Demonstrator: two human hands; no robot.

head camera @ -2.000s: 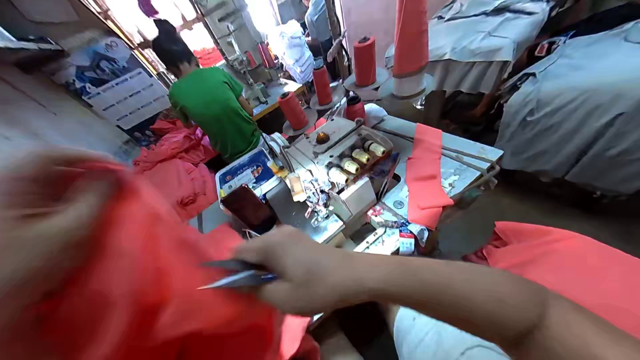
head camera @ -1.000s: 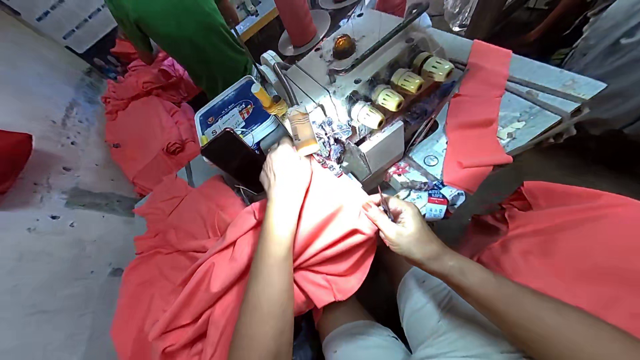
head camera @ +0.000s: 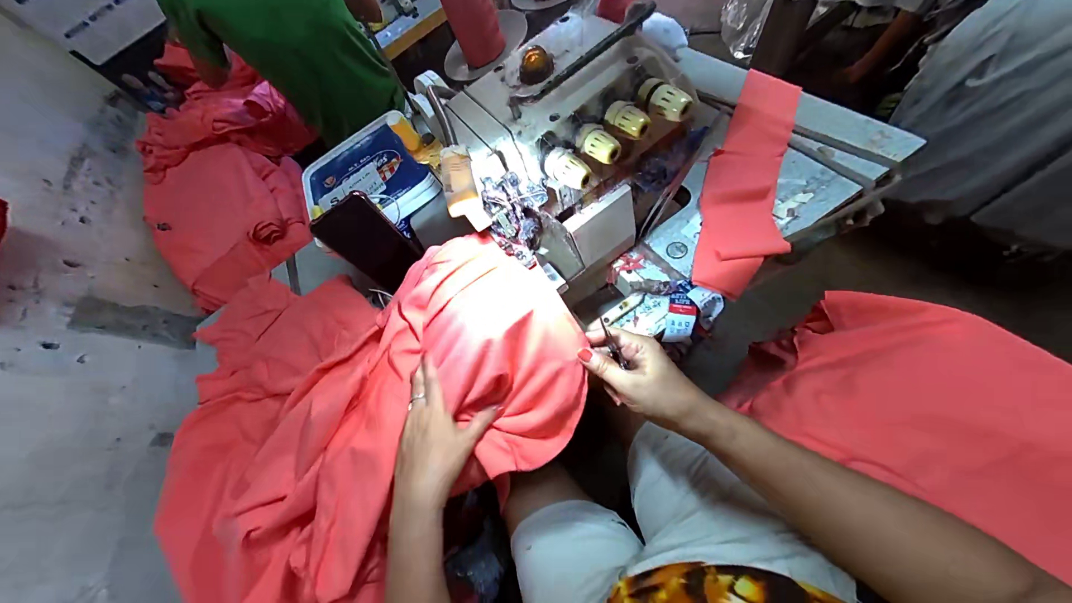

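Observation:
Coral fabric [head camera: 335,435] drapes over the front of an overlock sewing machine [head camera: 578,92], lit brightly near the needle area. My left hand [head camera: 435,435] lies on the cloth with fingers spread, thumb toward the right. My right hand [head camera: 641,373] is at the cloth's right edge, with small dark thread snips [head camera: 614,345] held in its fingers. How firmly it also grips the edge cannot be told. Part of the cloth under the machine's presser area is hidden by its own folds.
A dark phone [head camera: 366,240] leans by a blue-and-white tub [head camera: 368,167] left of the machine. A coral strip [head camera: 745,184] lies across the table's right side. More coral cloth [head camera: 930,402] is at the right. A person in green [head camera: 289,63] sits beyond, beside piled cloth [head camera: 222,209].
My left hand has moved from beside the needle area down onto the cloth nearer me. The right hand stays at the cloth's right edge with the snips. Two seconds ago the cloth was held up at the left.

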